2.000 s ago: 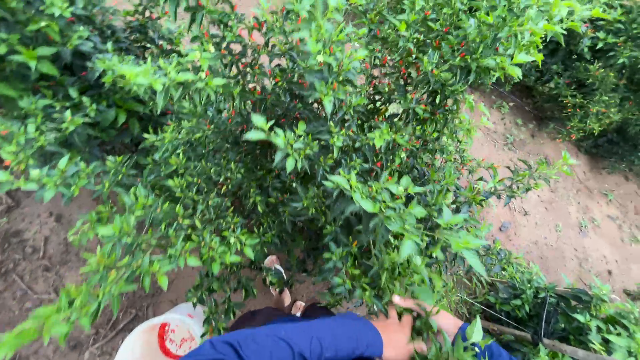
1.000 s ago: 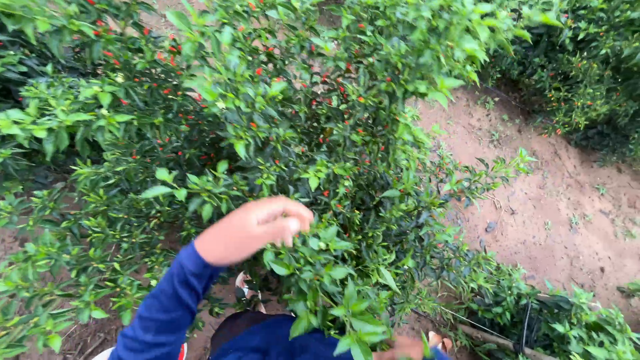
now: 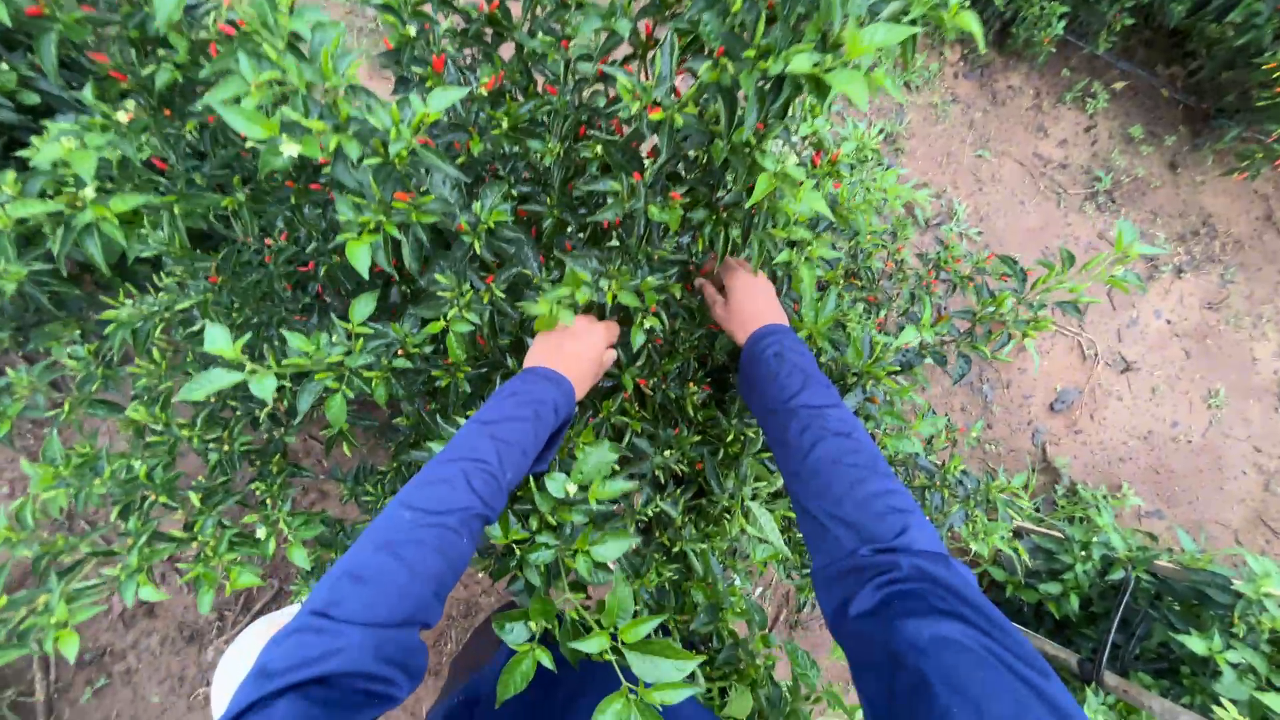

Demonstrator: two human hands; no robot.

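Note:
Both of my hands, in blue sleeves, reach into a bushy chili pepper plant that bears many small red and green chilies. My left hand is among leaves near the middle, its fingers curled and partly out of sight; whether it grips a stem or a chili cannot be told. Up and to the right of it, my right hand touches the foliage, its fingertips hidden by dark leaves. Red chilies show beyond my hands, on the upper branches.
A white bucket stands at the lower left, partly behind my left sleeve. Bare reddish soil lies to the right. A wooden pole and a thin dark tube run through low plants at the lower right. More chili bushes are at the upper right corner.
My left hand has moved forward from over the near branches into the bush. My right hand has moved up from the bottom edge into the foliage.

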